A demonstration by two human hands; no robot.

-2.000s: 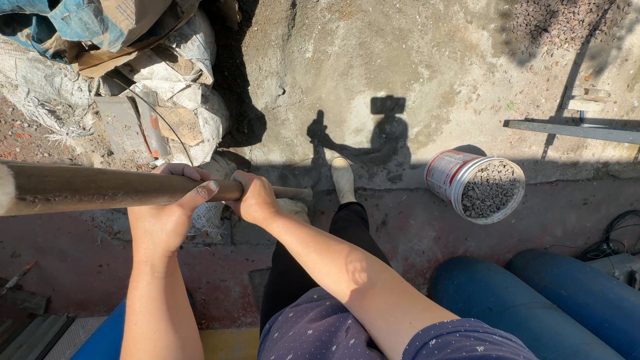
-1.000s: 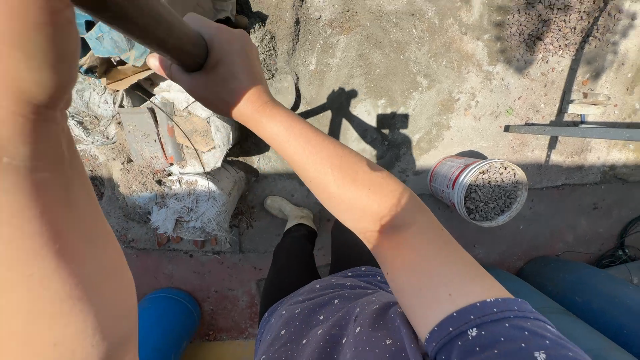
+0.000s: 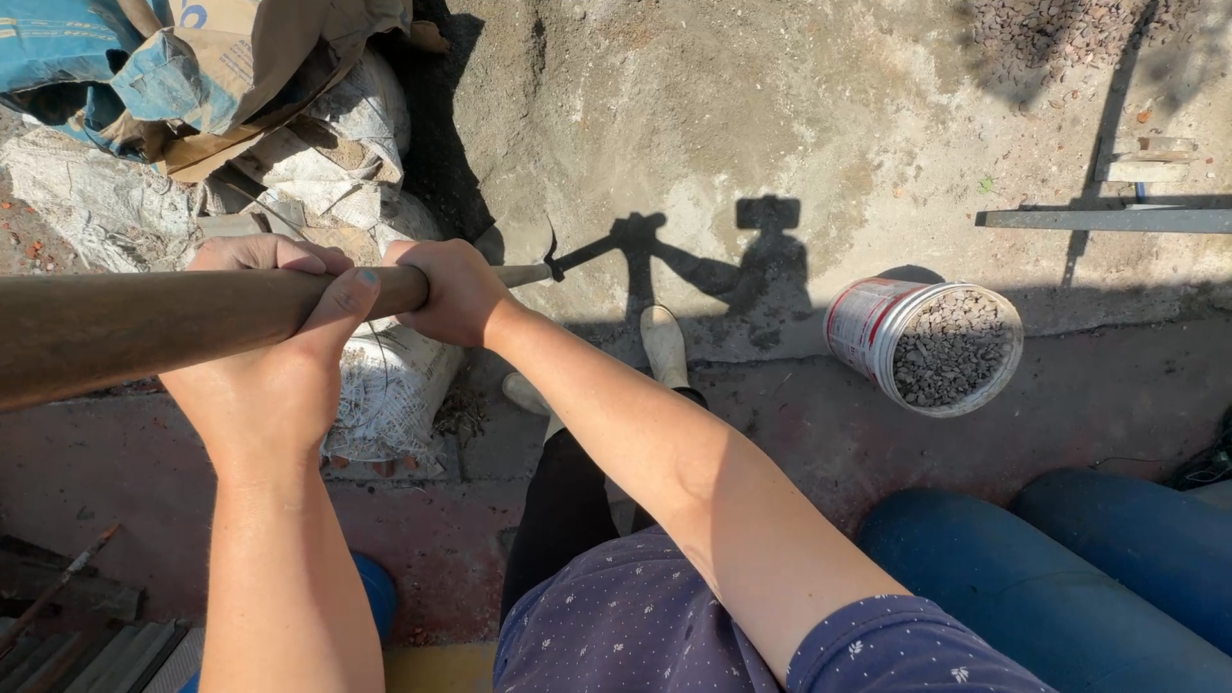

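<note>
A long wooden handle (image 3: 125, 322) runs from the left edge of the view to the middle, ending near a metal tool head (image 3: 525, 241) low over the ground. My left hand (image 3: 279, 327) is closed around the thick part of the handle. Just to its right, my right hand (image 3: 457, 294) grips the same handle, farther down toward the head. The head is partly hidden behind my right hand, so its exact kind cannot be told. Sandy grey material (image 3: 616, 106) covers the ground beyond, where my shadow falls.
A bucket of gravel (image 3: 948, 351) stands at the right. White woven sacks (image 3: 385, 385) and torn paper bags (image 3: 212, 77) are heaped at the left. Blue drums (image 3: 1001, 568) lie at the lower right. A grey metal bar (image 3: 1107, 220) juts in at the right edge.
My left arm, large at the left edge one second ago, is lower in view, with the left hand visible on the handle. The handle's far end and tool head have come into sight.
</note>
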